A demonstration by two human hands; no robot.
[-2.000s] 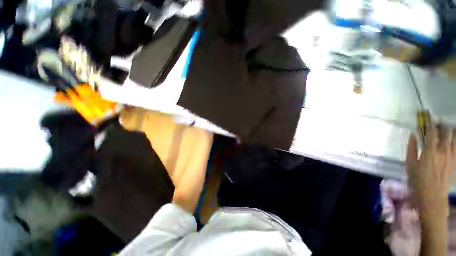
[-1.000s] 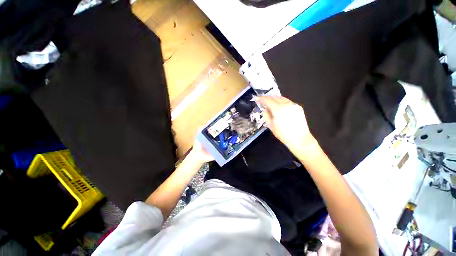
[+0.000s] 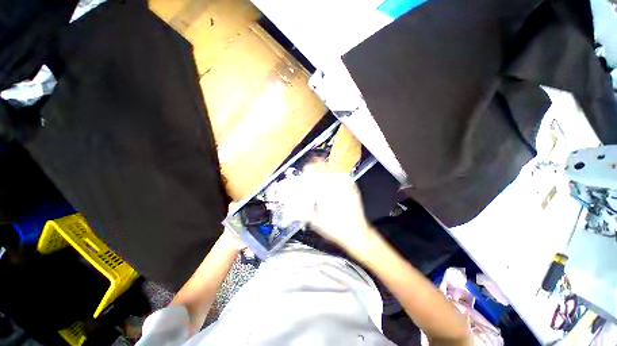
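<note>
A narrow grey drawer point(image 3: 252, 238) of small parts, clear plastic bags and a blue bit is pulled out over my lap, beside the table's left end. My left hand point(image 3: 233, 233) holds its near end; most of the fingers are hidden behind it. My right hand point(image 3: 338, 206) is over and inside the drawer, blurred and overexposed; whether its fingers hold a part cannot be told. A yellow-tan piece point(image 3: 346, 150) shows in the drawer's far part, beyond my right hand.
Dark fabric panels lie on the table point(image 3: 440, 115) and at left point(image 3: 135, 149). The sewing machine head point(image 3: 595, 172), a yellow-and-black screwdriver point(image 3: 555, 272) and red-handled scissors point(image 3: 563, 313) are at right. A yellow crate point(image 3: 88, 253) stands lower left; brown cardboard point(image 3: 250, 94) lies beyond the drawer.
The drawer is pulled out further, showing more of its length. My right hand has moved from its far end to over its middle. Earlier, my right hand was on the table near the screwdriver.
</note>
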